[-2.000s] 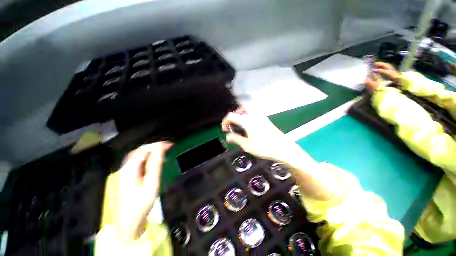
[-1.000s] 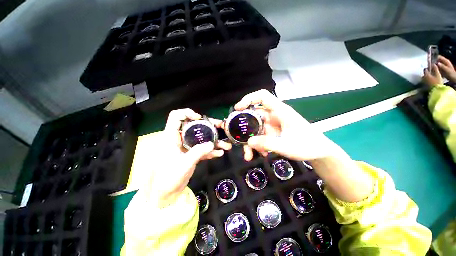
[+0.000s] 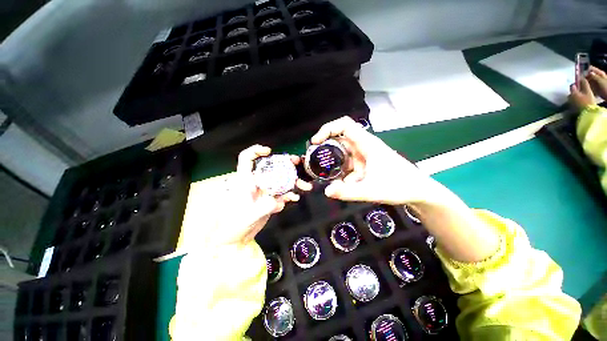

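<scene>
My left hand (image 3: pixel 247 200) holds a round smartwatch (image 3: pixel 275 174) by its rim; its face shows pale with glare. My right hand (image 3: pixel 359 163) holds a second smartwatch (image 3: pixel 325 160) with a dark lit face, pink text and a small red mark. The two watches are side by side above the back edge of the foam tray (image 3: pixel 346 266). The tray holds several watches in square pockets, some with lit text and some reflecting white light, such as this one (image 3: pixel 363 282).
Stacked black trays (image 3: pixel 233 100) stand at the back. Darker side trays (image 3: pixel 126 260) lie at left beside a yellow paper sheet (image 3: pixel 205 206). White paper (image 3: pixel 426 86) lies at back right. Another person's hands (image 3: pixel 586 90) hold a small device at far right.
Since one second ago, the left watch has gone from dark with text to pale glare. Both watches stay held up. Two seconds ago the left hand was apart at left, without a visible watch.
</scene>
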